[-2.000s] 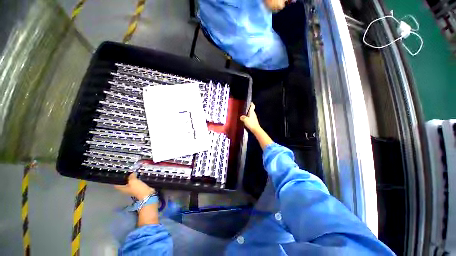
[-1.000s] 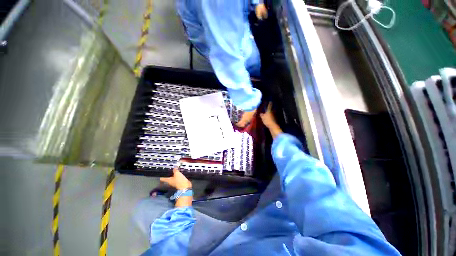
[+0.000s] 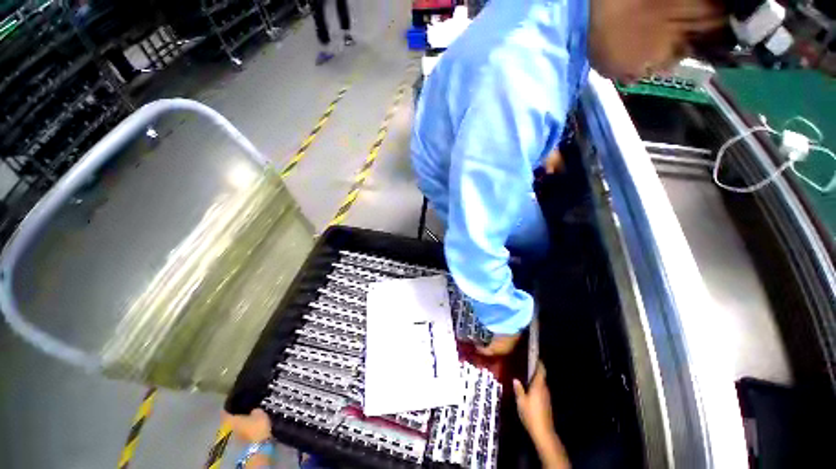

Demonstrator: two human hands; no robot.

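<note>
A large black crate (image 3: 275, 374) lies in front of me, holding silvery-white toothed rows of packed parts (image 3: 323, 352). A white paper sheet (image 3: 410, 353) lies on the rows. A red piece (image 3: 394, 427) shows beside them. My left hand (image 3: 249, 427) holds the crate's near left corner, with a blue wrist strap (image 3: 254, 452) below it. My right hand (image 3: 534, 403) is at the crate's right edge; its grip is partly hidden. Another person's hand (image 3: 500, 343) reaches into the crate at the red area on the right.
A person in blue (image 3: 495, 137) leans over the crate's far right side. A yellowish film-wrapped stack (image 3: 211, 293) with a pale curved rail stands left. A metal-railed line (image 3: 678, 275) runs along the right, with a white cable (image 3: 794, 145) on green mat. Racks stand far left.
The view has tilted up, and the crate appears lower. The other person's arm has come in over the crate and stays inside it. My left hand now sits at the crate's corner.
</note>
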